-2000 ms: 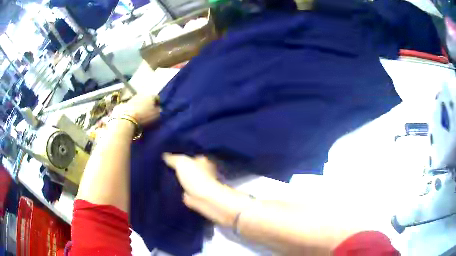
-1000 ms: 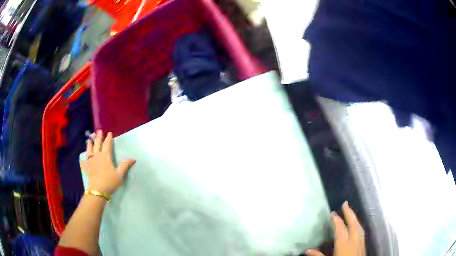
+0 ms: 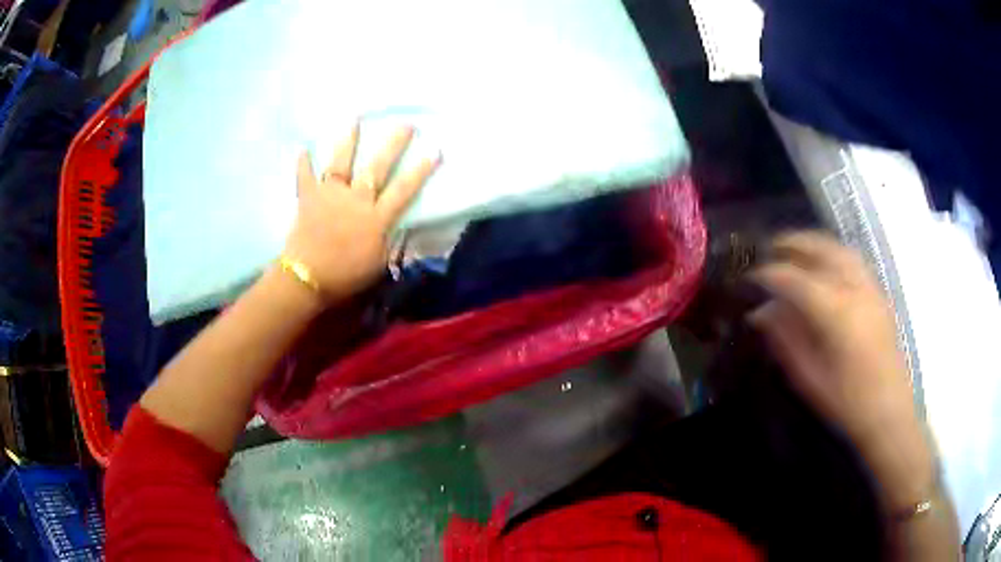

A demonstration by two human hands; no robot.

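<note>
A large white and pale-green board (image 3: 527,99) lies across the top of the pink-lined bin (image 3: 494,362). My left hand (image 3: 349,225) rests on the board near its front edge, fingers spread. My right hand (image 3: 823,313) is blurred, to the right of the bin and beside the table edge; it is off the board, and whether it holds anything is unclear. Navy cloth (image 3: 549,253) shows inside the bin, in the gap in front of the board, with a small white piece beside it.
A red-orange basket (image 3: 79,274) with navy pieces stands left of the bin. A navy panel (image 3: 889,66) lies on the white table (image 3: 933,253) at right, with the edge ruler (image 3: 862,214) along its front. A blue crate (image 3: 55,510) is at lower left.
The board has moved away from me over the bin, uncovering the bin's near rim. My left hand has moved right on it. My right hand has left the board's side. Earlier, both hands were at the navy cloth.
</note>
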